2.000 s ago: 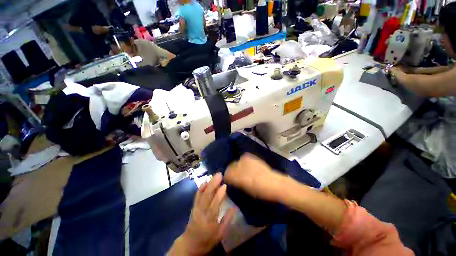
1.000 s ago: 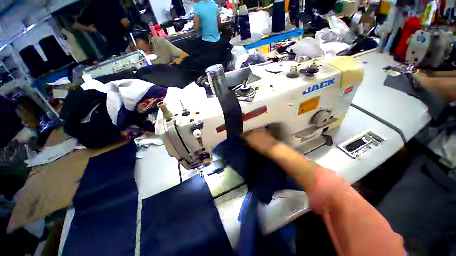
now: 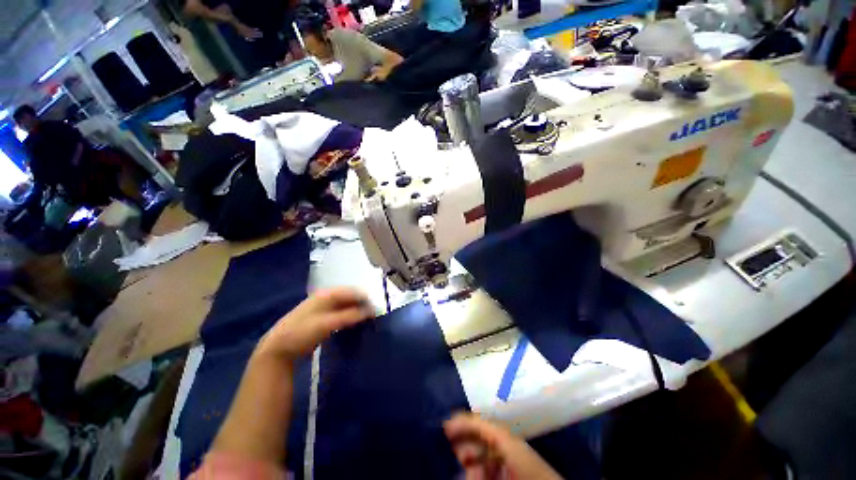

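Observation:
A navy cut panel lies flat in front of the needle area of the cream-white JACK sewing machine. My left hand is over its upper left corner, fingers together and slightly blurred; a grip is not clear. My right hand is at its lower right edge, cut off by the picture's bottom, fingers curled; whether it pinches cloth is hidden. A second navy panel lies to the left. Navy pieces lie on the bed right of the needle, under the machine arm.
A brown cardboard sheet lies at the left. A black and white cloth bundle is heaped behind left. A blue tape mark and a control panel are on the table. A person sits behind.
The view has shifted so the machine stands further right. My right hand has left the navy pieces beside the arm and come down to the front panel. My left hand has come into view.

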